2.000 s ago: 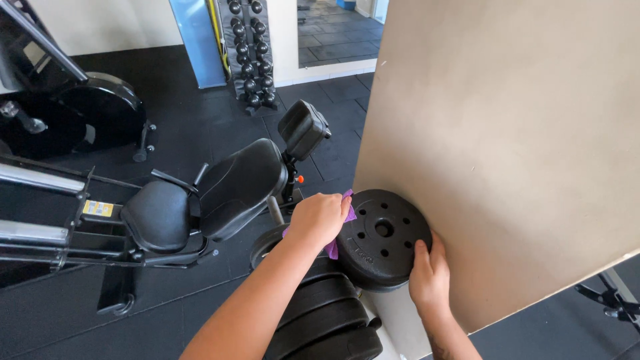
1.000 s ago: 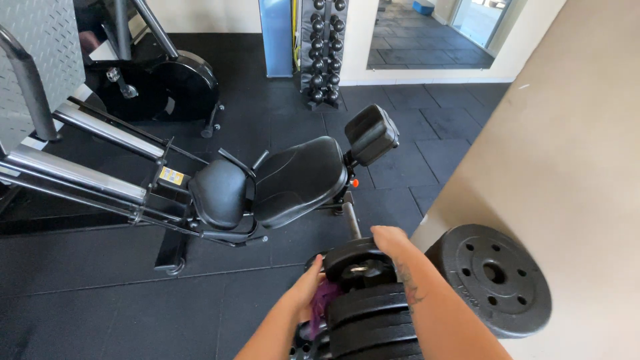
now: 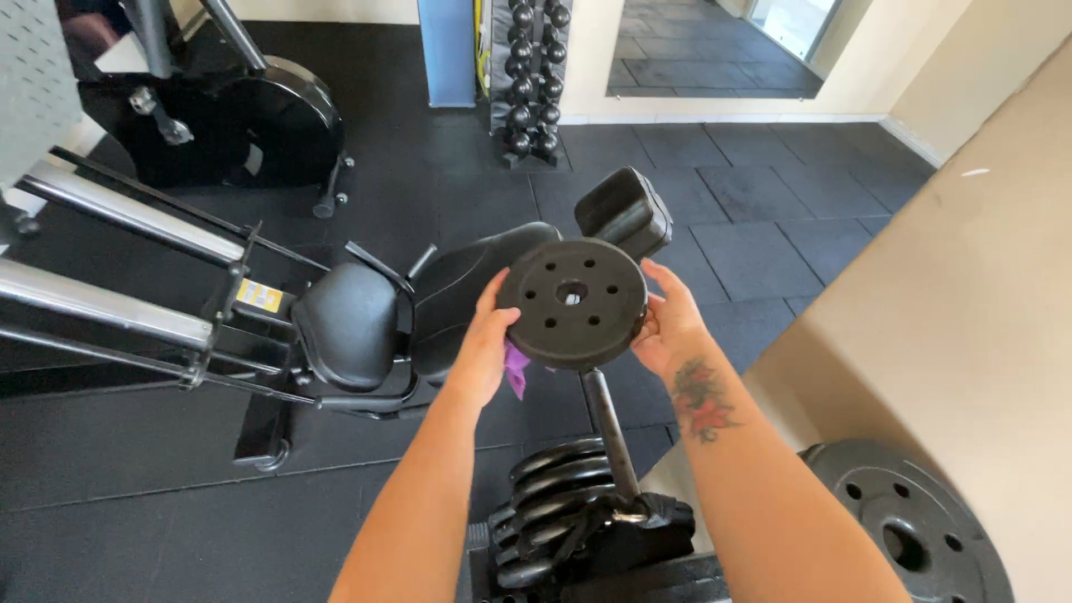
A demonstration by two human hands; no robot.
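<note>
A round black weight plate (image 3: 536, 314) with a centre hole and several small holes is held up between both hands. My left hand (image 3: 481, 343) grips its left edge, with a purple cloth (image 3: 515, 368) hanging below the fingers. My right hand (image 3: 670, 322) holds the plate's right edge. Just beneath the plate is the upper end of a metal post (image 3: 611, 435) of a weight rack. Several black plates (image 3: 557, 502) stand on the rack, left of the post's base. A larger plate (image 3: 913, 519) is at the lower right, beside the wall.
A leg press machine with a padded black seat (image 3: 347, 327) and steel rails (image 3: 109, 301) lies to the left. An exercise bike (image 3: 276, 117) stands behind it. Farther off are a dumbbell rack (image 3: 532, 84) and a wall mirror (image 3: 712, 50). A beige wall (image 3: 946, 335) rises on the right.
Both hands were low at the rack's plates one second ago; now they hold one plate up, at the post's end. Two seconds ago they were at a plate beside the wall.
</note>
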